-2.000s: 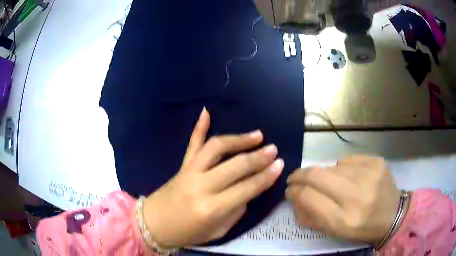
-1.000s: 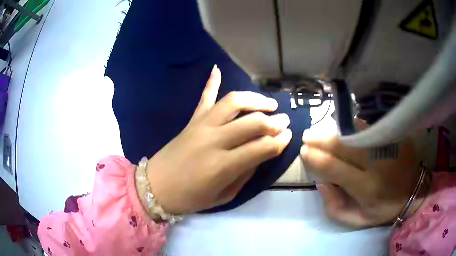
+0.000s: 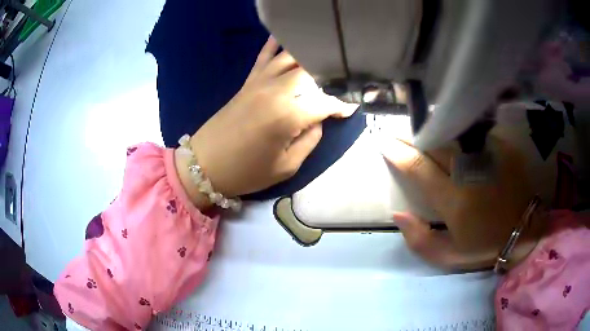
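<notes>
The dark navy fabric piece [image 3: 207, 71] lies on the table, its right edge beside the needle area of the white sewing machine head [image 3: 375, 39]. My left hand [image 3: 265, 123] lies flat on the fabric, fingers toward the presser foot, pressing it without gripping. My right hand [image 3: 453, 200] is right of the fabric's edge on the machine bed [image 3: 349, 187], partly hidden behind the machine head and blurred; its thumb and forefinger are apart and hold nothing that I can see. The presser foot and needle are too blurred to tell apart.
The white table [image 3: 84, 129] has ruler markings along its front edge. Dark fabric scraps [image 3: 543, 129] lie at the right. A purple object [image 3: 6, 123] stands at the far left edge, and a green basket [image 3: 35, 22] at the back left.
The fabric and my left hand have moved forward, up the picture, toward the machine. The bed's rounded front corner now shows. The machine head came into view after the oldest frame.
</notes>
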